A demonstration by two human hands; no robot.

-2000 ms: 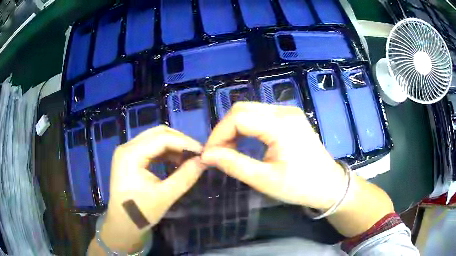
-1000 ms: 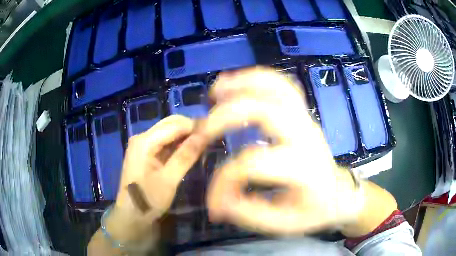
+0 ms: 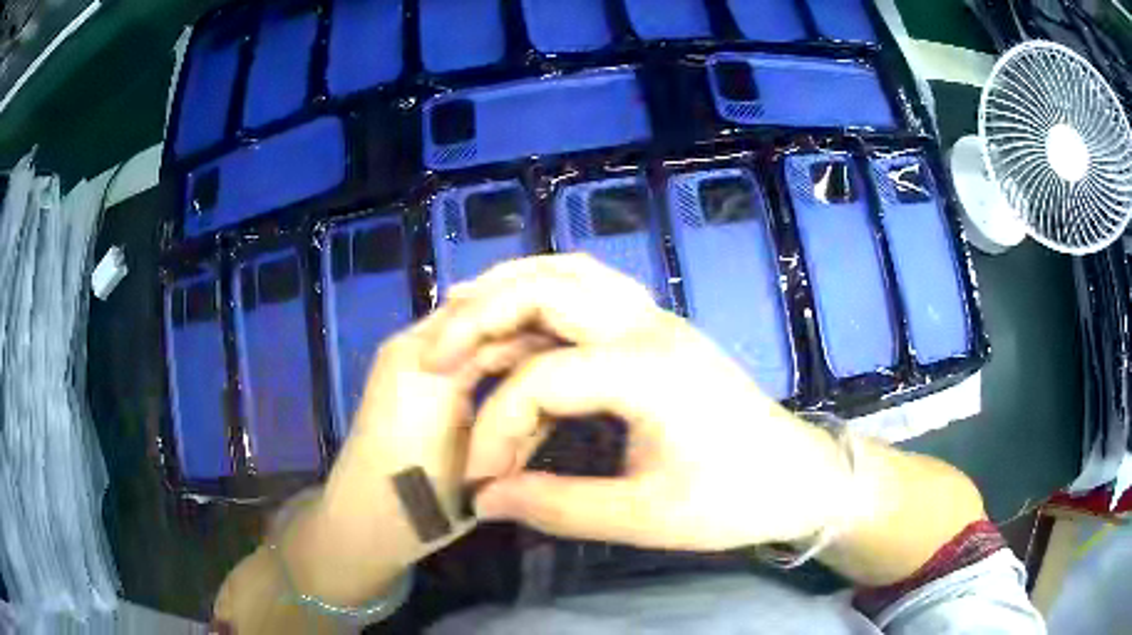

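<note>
Blue phone cases [image 3: 850,279] lie in a glossy black tray [image 3: 677,118], upright in rows with sideways ones between. My left hand [image 3: 404,416] and my right hand [image 3: 658,422] are together over the tray's near edge, the right partly covering the left. The right thumb and fingertips come close at the back of my left hand, beside a dark strip [image 3: 422,502] stuck there. Whether the right fingertips pinch a small piece cannot be told. My left fingertips are hidden behind the right hand.
A white desk fan [image 3: 1061,151] stands right of the tray. A small white block [image 3: 109,272] lies left of it. Stacked whitish sheets [image 3: 50,409] line the left edge. Dark stacked trays [image 3: 1099,360] stand at the far right. A whitish sheet [image 3: 925,412] shows under the tray.
My right hand has moved off the cases down to the back of my left hand. My left hand has shifted right. More case tops show. The view has shifted slightly.
</note>
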